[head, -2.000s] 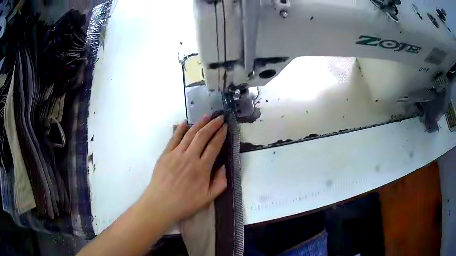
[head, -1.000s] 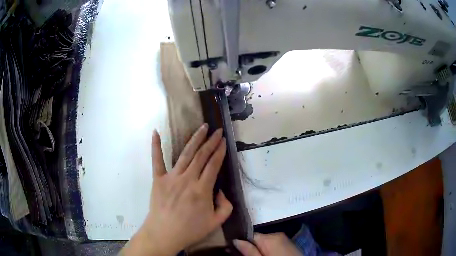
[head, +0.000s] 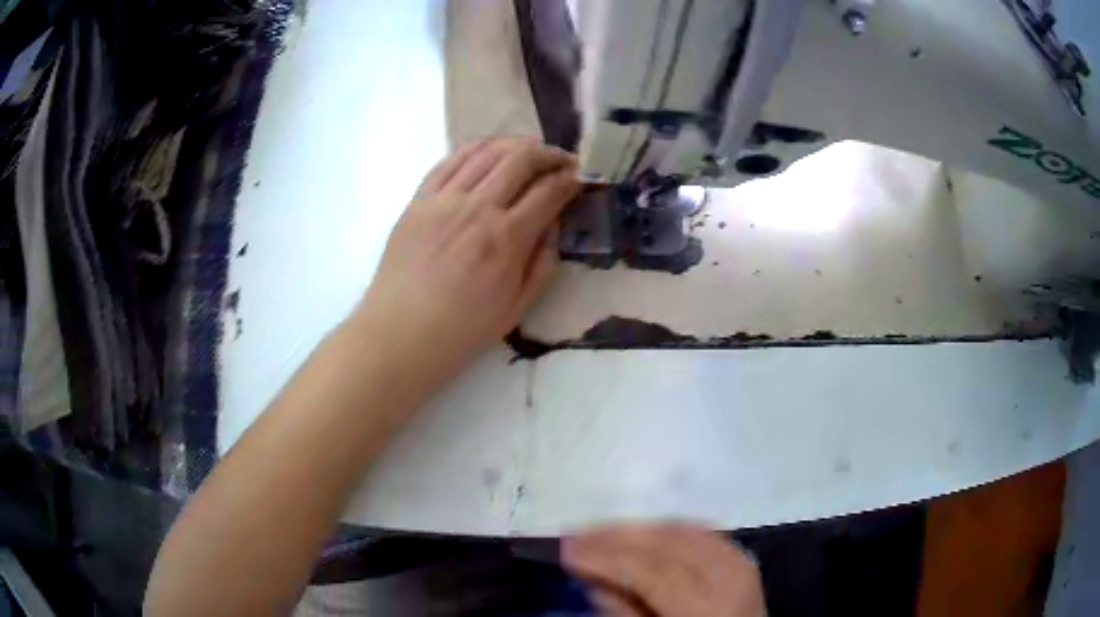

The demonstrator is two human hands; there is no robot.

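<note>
The beige-and-brown strip (head: 492, 84) lies beyond my left hand, on the table left of the machine head; its brown band (head: 551, 72) is on the right side. My left hand (head: 489, 229) has its fingers curled over the near end of the strip, left of the needle plate (head: 587, 229). The presser foot (head: 630, 215) shows no fabric under it. My right hand (head: 670, 573) is blurred and cut off at the bottom edge, below the table edge; whether it holds anything is not clear.
The off-white machine head (head: 796, 72) stands at the upper right. Bundled brown, grey and beige pieces (head: 91, 241) lie on plaid cloth (head: 199, 301) at the left. Dark and pale fabric shows below the table edge. An orange-brown surface (head: 995, 542) is at the lower right.
The strip has moved out from under the foot, away from me and left of the head. My left hand has moved forward with it. My right hand has come off the strip's near end.
</note>
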